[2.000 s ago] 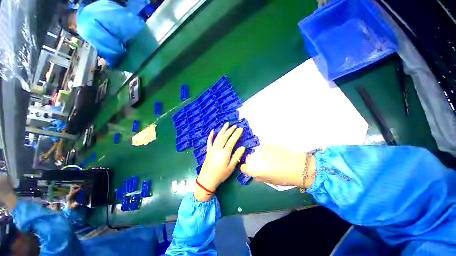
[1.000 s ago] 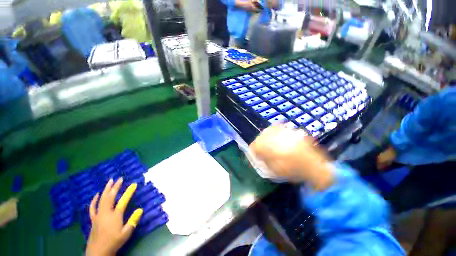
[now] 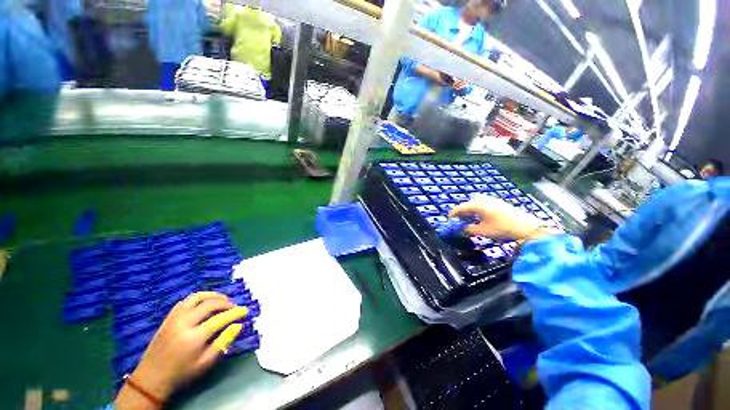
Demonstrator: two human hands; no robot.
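Blue modules (image 3: 160, 268) lie in tight rows on the green bench at left. My left hand (image 3: 192, 332), with yellow finger covers, rests on their near right edge, fingers bent and partly spread, seemingly gripping nothing. A white sheet (image 3: 300, 304) lies right of the modules. My right hand (image 3: 496, 220) is over the top black tray (image 3: 424, 236) of the stack, its fingertips closed around blue modules (image 3: 455, 227); how many is unclear. Many tray pockets show blue-white pieces; some near my right hand look dark.
A blue bin (image 3: 348, 230) stands between the sheet and tray stack, beside a white post (image 3: 370, 112). Whitish film (image 3: 408, 296) edges the stack. A dark device (image 3: 310, 163) lies beyond the bin. A person in blue (image 3: 436, 72) stands behind; a blue sleeve is at far right.
The view has turned right since the first frame. My right hand has left the laid-out modules, reached over the tray and closed on modules there. My left hand's fingers are more bent.
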